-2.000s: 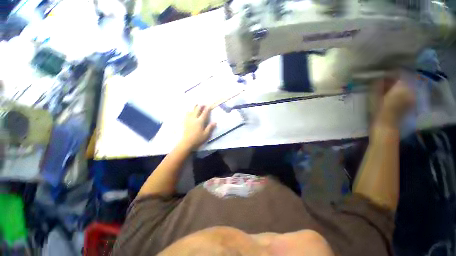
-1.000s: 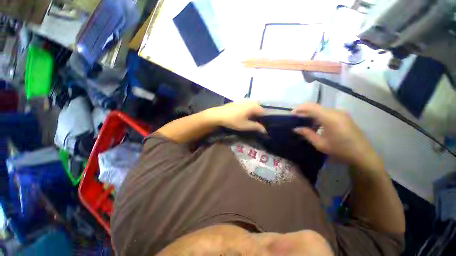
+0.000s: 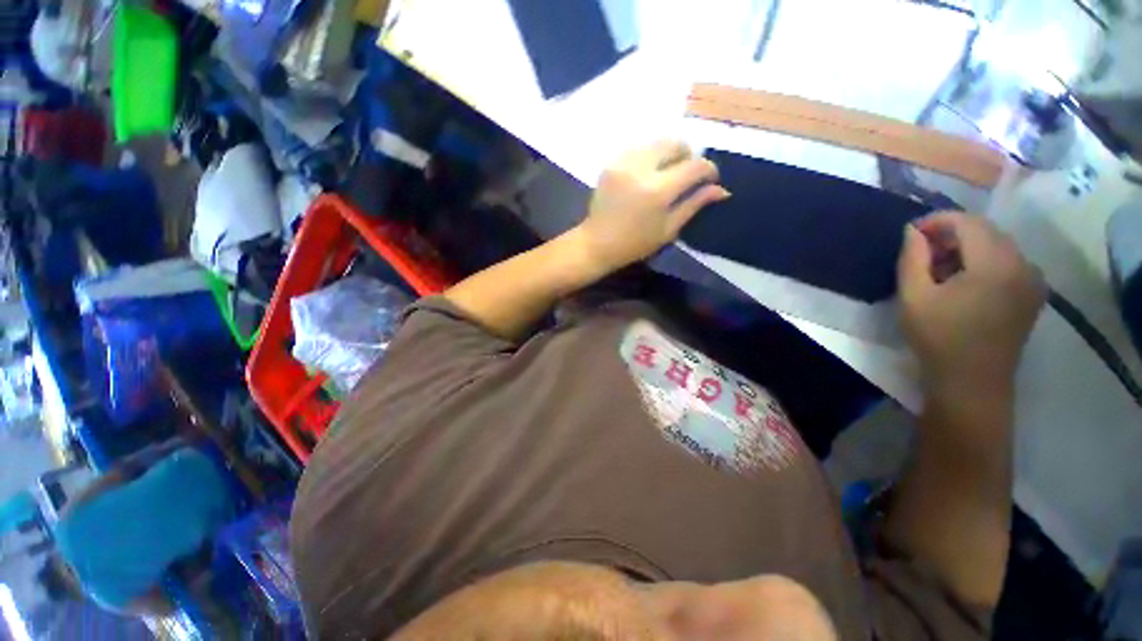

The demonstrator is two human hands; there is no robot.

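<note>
A navy denim panel point(image 3: 808, 225) lies along the front of the table, beside a tan-brown strip point(image 3: 845, 129). My left hand point(image 3: 649, 207) pinches the panel's left end between thumb and fingers. My right hand point(image 3: 964, 288) pinches its right end. A whitish sheet with dark outlined edges point(image 3: 864, 63) lies behind the strip; how much of it is under the panel is hidden. The needle area point(image 3: 1042, 119) is at the upper right, blurred by glare.
Another navy denim piece point(image 3: 561, 40) with a pale edge lies at the table's back left. A black strip point(image 3: 1096, 336) runs along the right. A red plastic basket point(image 3: 278, 363) with a clear bag stands left of me. The table's yellowish edge point(image 3: 432, 78) is near.
The denim panel has moved from the table's front edge near my lap up onto the table and is spread flat. My hands have moved apart to its two ends. The view has shifted.
</note>
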